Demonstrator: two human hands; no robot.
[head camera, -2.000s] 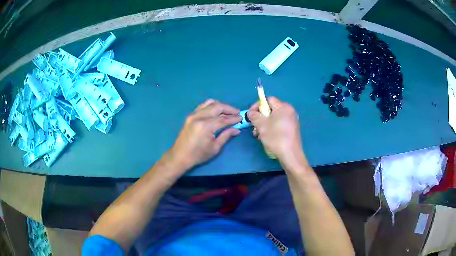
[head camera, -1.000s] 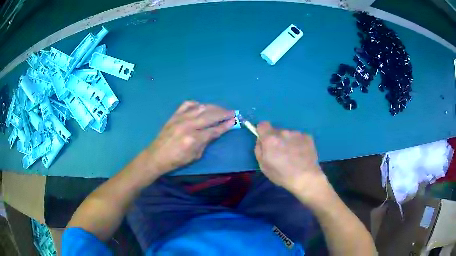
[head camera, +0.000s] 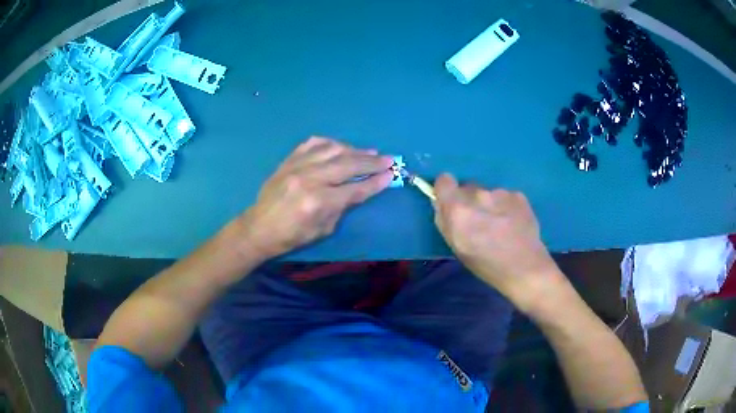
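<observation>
My left hand (head camera: 311, 193) holds a light-blue plastic housing (head camera: 397, 171) down on the green bench. Only the housing's end shows past my fingertips; the rest is hidden under the hand. My right hand (head camera: 484, 230) grips a pointed hand tool with a cream handle (head camera: 423, 189). The tool's dark tip points left and meets the housing's end. Whether a black insert sits in that end is too small to tell.
A heap of light-blue housings (head camera: 97, 121) lies at left. One fitted housing (head camera: 483, 52) with a dark oval lies at the upper right. A pile of black inserts (head camera: 637, 97) lies at right. A white bag (head camera: 674, 274) and cartons (head camera: 32, 282) are below the bench edge.
Since two seconds ago my right hand has tilted the tool from pointing up and away to pointing left at the housing's end. My left hand has flattened over the housing. The view has shifted.
</observation>
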